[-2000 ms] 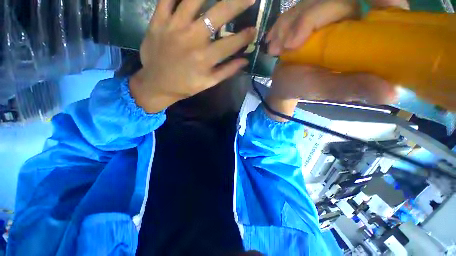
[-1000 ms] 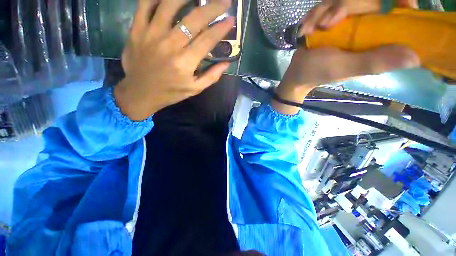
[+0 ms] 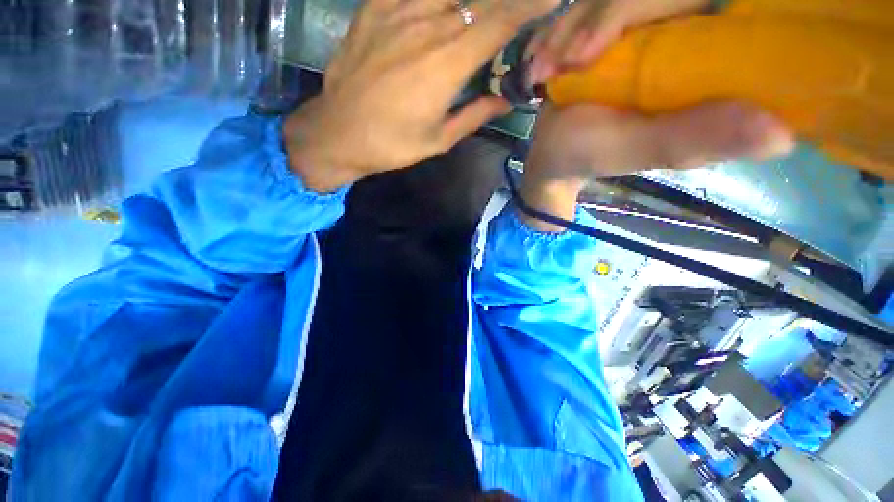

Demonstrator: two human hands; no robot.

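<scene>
My right hand (image 3: 686, 132) grips the thick orange electric screwdriver (image 3: 725, 74). Its black tip end is at the upper centre, above a handheld unit. Only a small dark and cream part of the unit (image 3: 502, 80) shows between my hands. My left hand (image 3: 402, 93), with a ring, lies over the unit. Its thumb is at the unit's near edge and its fingers reach past it, partly cut off by the top edge. The bit's contact with the unit is hidden.
A thin black cord (image 3: 686, 260) runs across my right wrist to the lower right. Clear plastic blister trays (image 3: 196, 39) stand at the upper left. A white machine with dark metal fixtures (image 3: 706, 402) is at the right. The green bench (image 3: 306, 34) shows at the top.
My left hand has moved right and up, nearer my right hand. The screwdriver tip has moved left from beside the silver mesh dish to over the unit. The dish is now hidden.
</scene>
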